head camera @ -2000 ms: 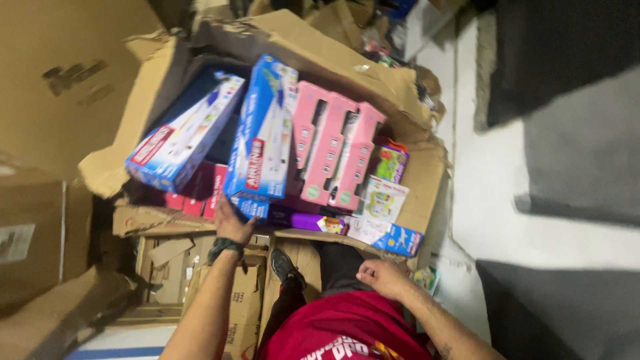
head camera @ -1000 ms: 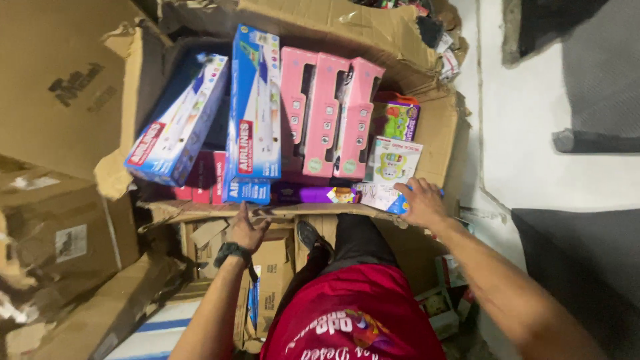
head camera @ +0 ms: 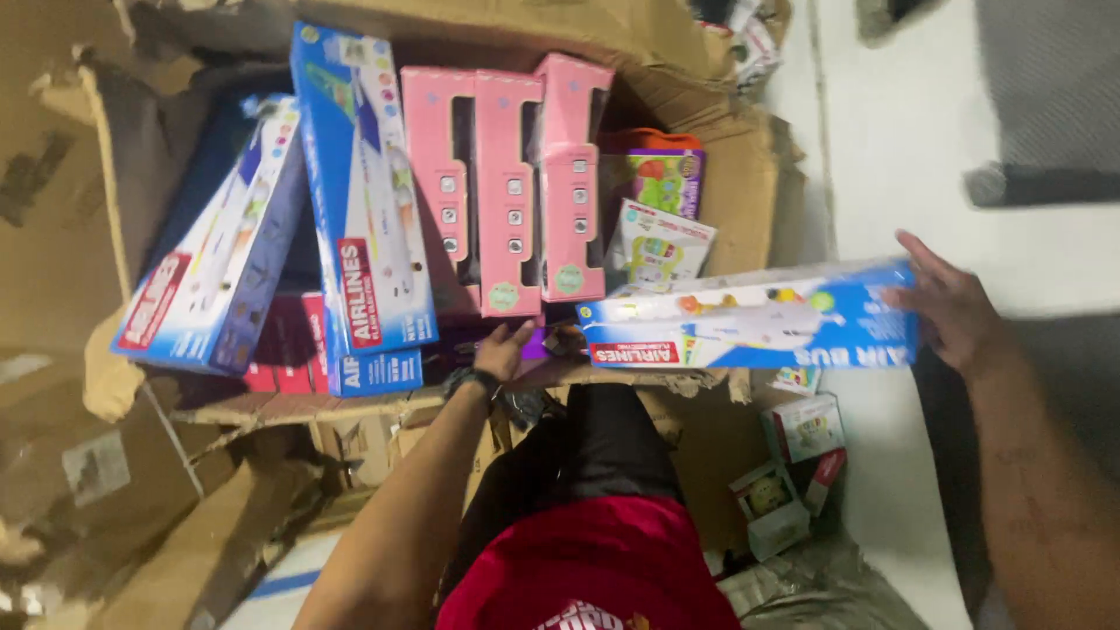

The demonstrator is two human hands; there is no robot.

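Note:
My right hand (head camera: pixel 945 306) grips the right end of a blue and white toy airplane box (head camera: pixel 744 319), which lies level across the near right edge of a large open cardboard box (head camera: pixel 770 192). My left hand (head camera: pixel 503 350) is at the near rim, its fingers on a purple package (head camera: pixel 532 341); whether it grips this is unclear. Beyond it three pink boxes (head camera: pixel 510 192) with cut-out windows stand side by side. Two more airplane boxes lean at the left, one blue (head camera: pixel 363 192) and one tilted (head camera: pixel 214 245). A white toy package (head camera: pixel 661 245) lies behind the held box.
Red boxes (head camera: pixel 293 346) sit low at the carton's left. Outside it, small toy boxes (head camera: pixel 805 429) lie at the lower right beside crumpled plastic (head camera: pixel 814 586). More cardboard boxes (head camera: pixel 70 481) stand at the left. A white surface (head camera: pixel 875 131) runs along the right.
The airplane box at the right now lies across the rim in my right hand; earlier that hand was at the carton's near right corner. My left hand has moved right along the rim.

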